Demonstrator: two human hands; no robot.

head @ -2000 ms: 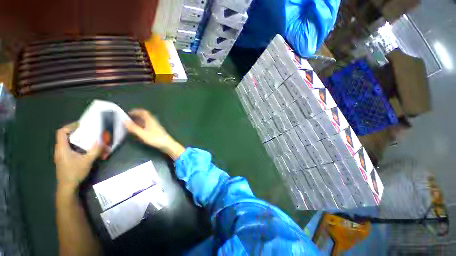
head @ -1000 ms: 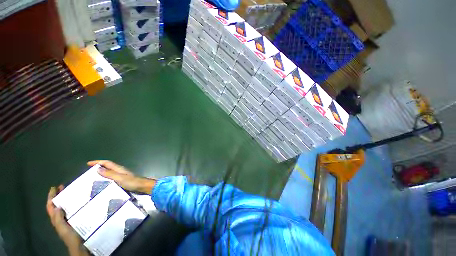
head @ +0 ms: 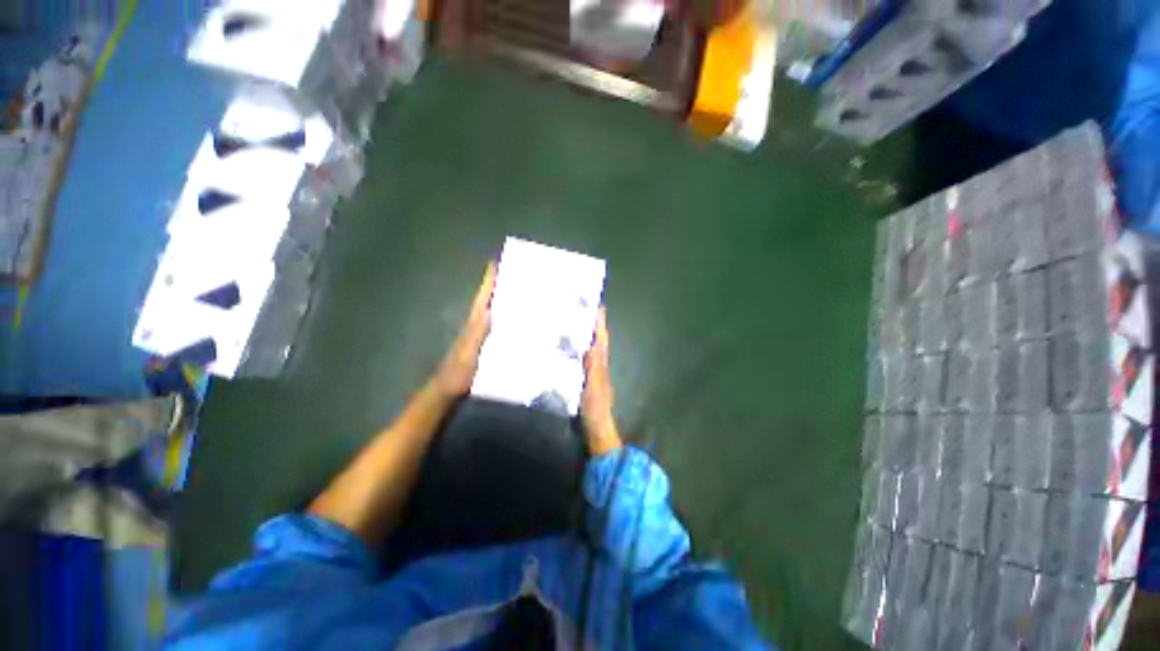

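Note:
A row of white phone boxes (head: 537, 318) is held between my two hands over the green table, in front of my body. The faces are washed out by glare, with small dark shapes along the right side, so the seams are hard to see. My left hand (head: 473, 343) presses the left side of the row. My right hand (head: 598, 382) presses the right side, with its fingers along the edge.
The stepped left-hand stack (head: 216, 254) stands at the table's left edge. The large right-hand stack (head: 992, 420) is at the right. Rollers (head: 560, 70) with a blurred white box (head: 616, 28) and an orange bracket (head: 728, 76) are at the far edge. Another person's blue sleeve (head: 1139, 127) is far right.
The view has swung left, bringing the left-hand stack into sight. The row of boxes is now upright in the view between both hands. A white box now shows on the rollers.

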